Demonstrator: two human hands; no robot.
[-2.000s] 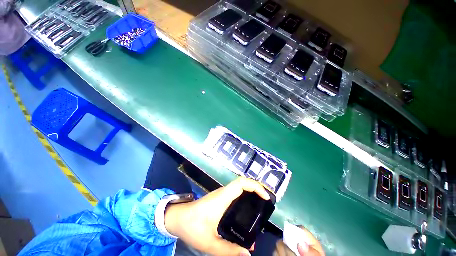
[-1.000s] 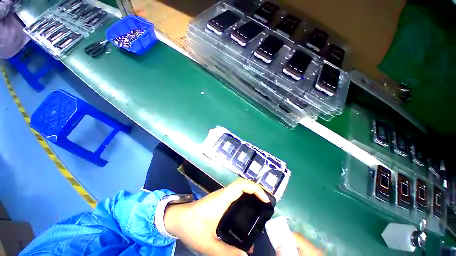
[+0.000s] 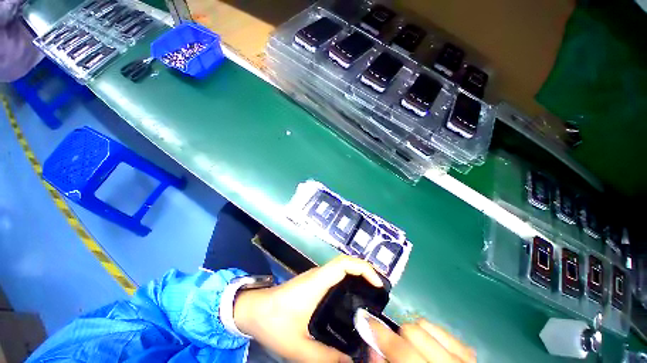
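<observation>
A black device housing (image 3: 340, 317) with small pale lettering is held at the bottom centre. My left hand (image 3: 287, 312) grips it, thumb along the upper edge, fingers beneath. My right hand (image 3: 418, 344), partly cut off by the bottom edge, holds a small white wipe (image 3: 369, 332) against the device's face. A white-edged sheet with several dark squares (image 3: 352, 225) lies flat on the green bench just beyond the device.
A tall stack of clear trays (image 3: 397, 127) with black devices stands at the back. A lower tray (image 3: 511, 259) and a white bottle (image 3: 564, 336) are at right. A blue parts bin (image 3: 187, 49), scissors (image 3: 138, 69) and another tray (image 3: 78, 48) are far left. A blue stool (image 3: 89, 159) stands left.
My right hand has moved left and the wipe now touches the device's face; before, it was beside the device. My left hand keeps its grip.
</observation>
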